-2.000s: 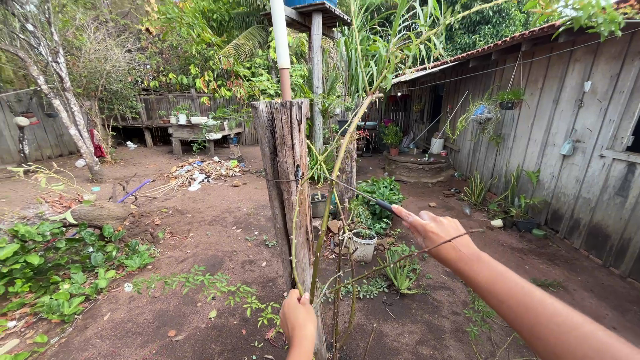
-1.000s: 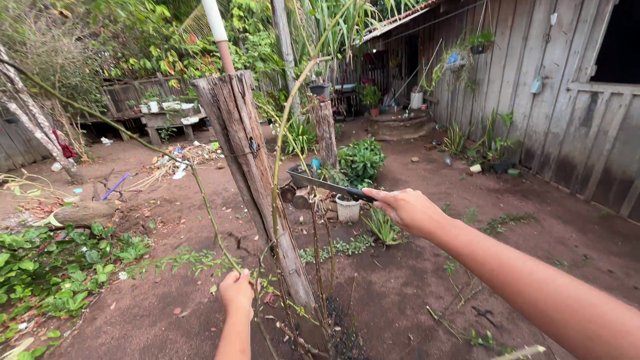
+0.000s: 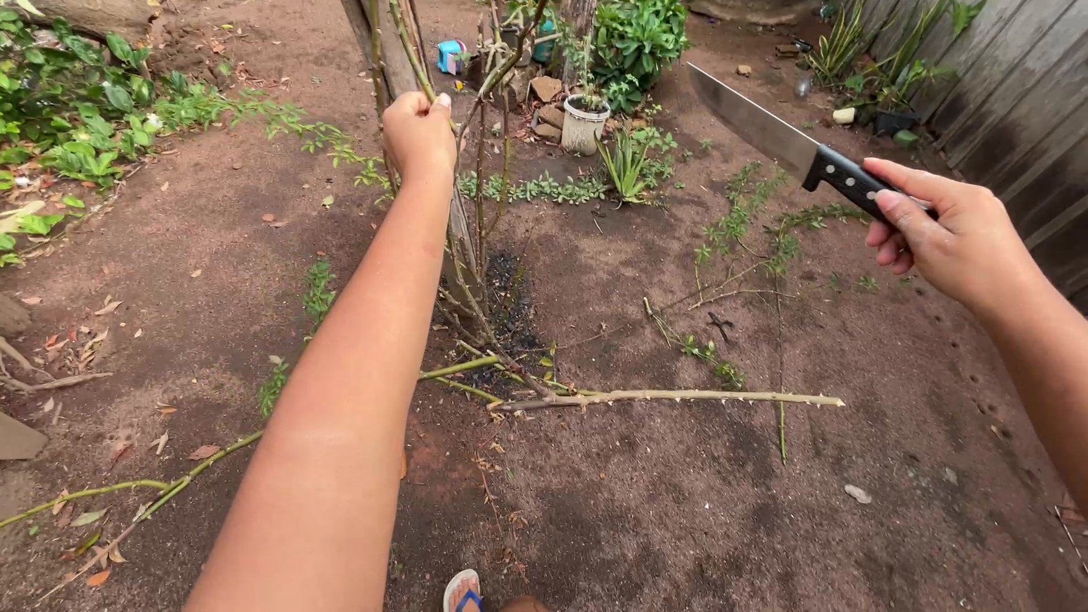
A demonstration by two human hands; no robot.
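My left hand (image 3: 421,140) is closed around a green stem (image 3: 408,42) at the upper part of the thorny bush, just in front of the wooden post (image 3: 393,64). On the right, my right hand (image 3: 939,221) grips the black riveted handle of a large kitchen knife (image 3: 756,119). Its blade points up and to the left, apart from the bush. Low on the plant, a thick thorny branch (image 3: 680,396) stretches to the right near the ground. Several thinner upright stems (image 3: 482,170) rise beside the post. My left forearm hides part of the post and the lower stems.
A white bucket planter (image 3: 585,126) stands beyond the bush near stones (image 3: 546,87) and a spiky plant (image 3: 626,166). Cut leafy twigs (image 3: 705,353) lie on the soil at the right. A plank wall (image 3: 1020,93) runs along the right; leafy plants (image 3: 93,119) grow at the left.
The view has tilted down. The knife, earlier close to the stems beside the post, is now held away to the right. My left hand, earlier lower on the plant, is now higher beside the post.
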